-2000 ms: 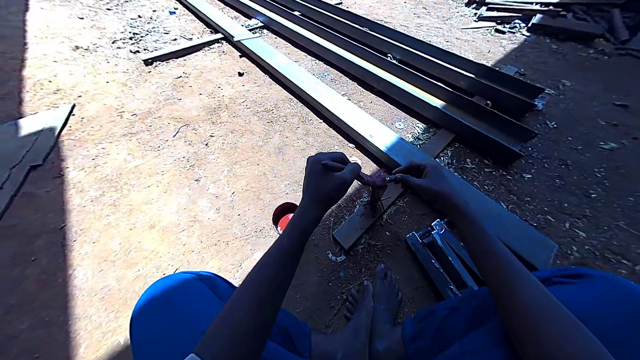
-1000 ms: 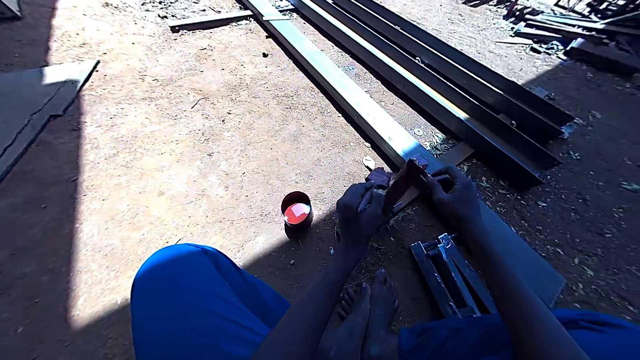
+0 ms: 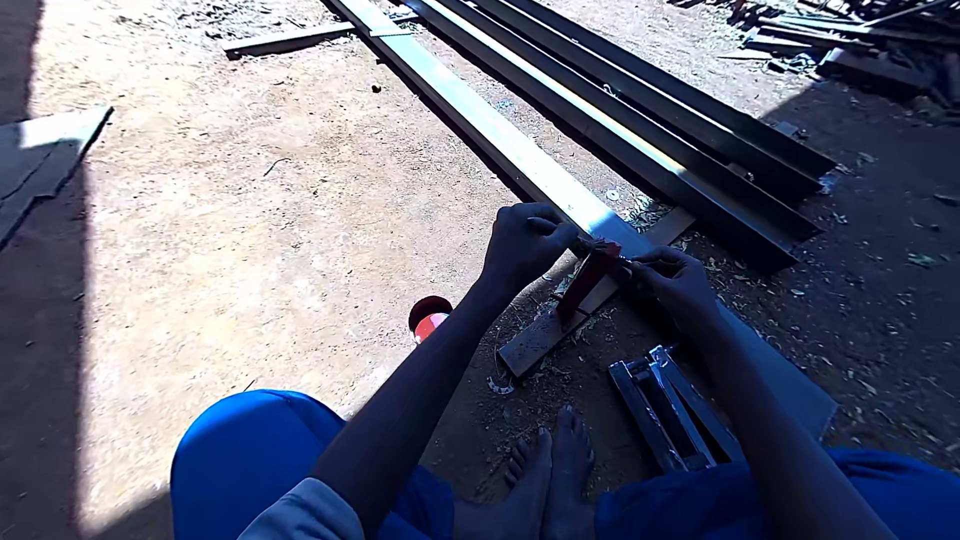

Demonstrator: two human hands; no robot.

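A dark red painted piece, perhaps metal (image 3: 585,283), stands tilted between my hands, its lower end over a short wooden board (image 3: 536,346). My left hand (image 3: 529,244) has its fingers closed on a small dark wad, perhaps a cloth or brush, against the top of the piece. At the other side of that top end, my right hand (image 3: 675,285) pinches the piece by its edge. A round tin of red paint (image 3: 429,319) sits on the ground left of the board, partly hidden by my left forearm.
A long pale metal beam (image 3: 480,97) runs diagonally under my hands. Dark steel channels (image 3: 720,180) lie beside it. Small metal frames (image 3: 667,412) rest near my right knee. A broken flat sheet (image 3: 52,157) lies far left, a scrap pile (image 3: 862,45) at the upper right.
My left hand has moved up from beside the lower part of the red piece to its top end. The piece, held slanting a second ago, now has its lower end at the board.
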